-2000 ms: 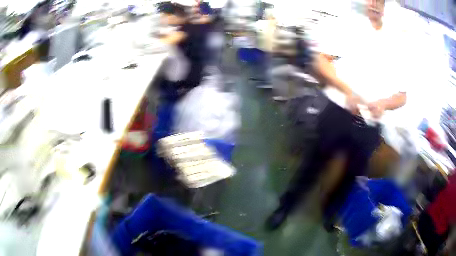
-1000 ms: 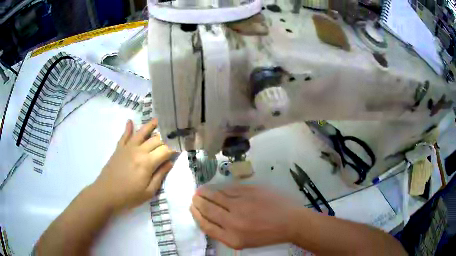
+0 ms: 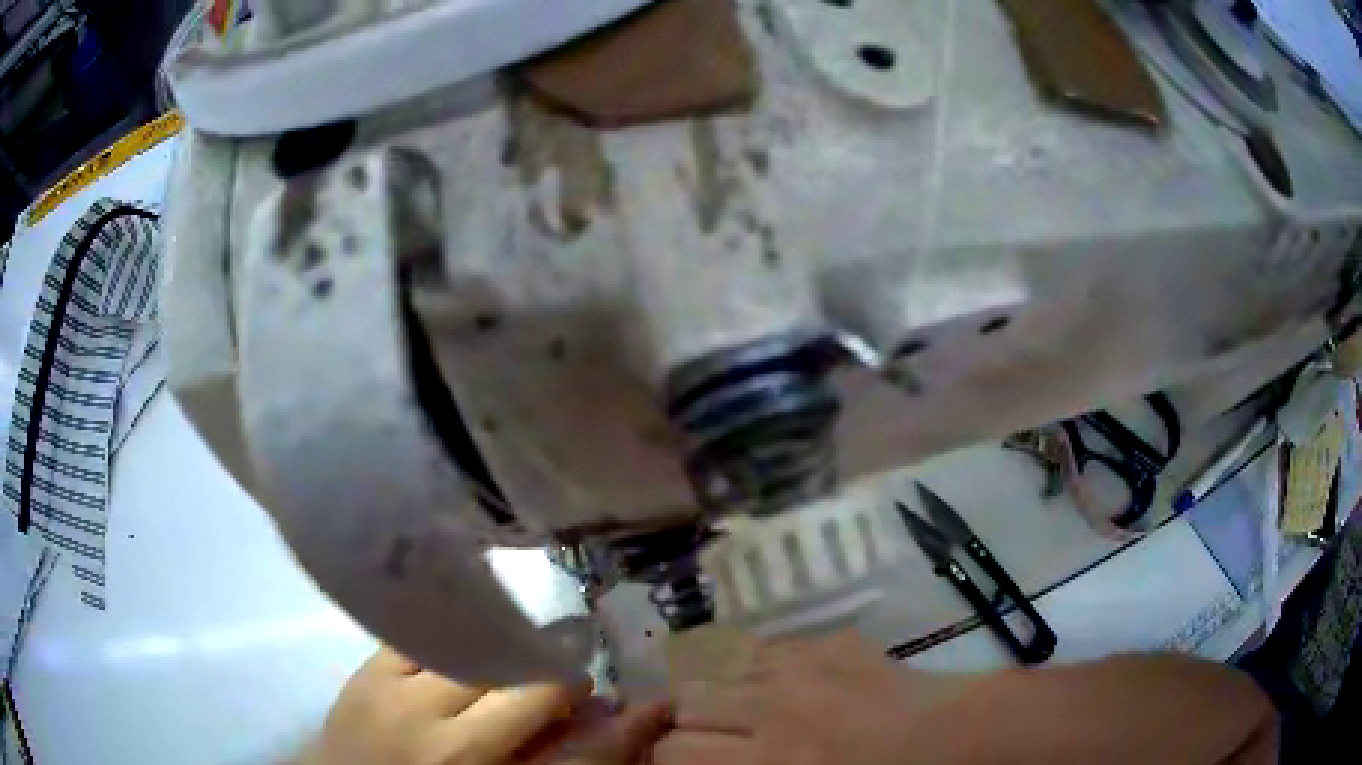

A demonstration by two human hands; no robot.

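Observation:
The cream sewing machine head [image 3: 598, 299] fills the middle of the view, with worn brown patches and a tension dial [image 3: 769, 434]. My left hand [image 3: 456, 720] is at the bottom edge, partly behind the machine head and cut off by the frame. My right hand [image 3: 792, 702] is just right of it, fingers bent, fingertips close to the left hand's. Both are below the needle area [image 3: 590, 575]. The machine head and fingers hide any fabric between them, so I cannot tell what they hold.
Black snips [image 3: 978, 575] lie on the table right of the machine. Black-handled shears [image 3: 1128, 463] lie behind them. A striped piece with a black line [image 3: 67, 374] lies at the far left. A yellow ruler [image 3: 105, 172] runs along the back left edge.
The view has moved much closer to the machine head. My left hand has come nearer my right, and both sit lower in view. The striped strip between them no longer shows.

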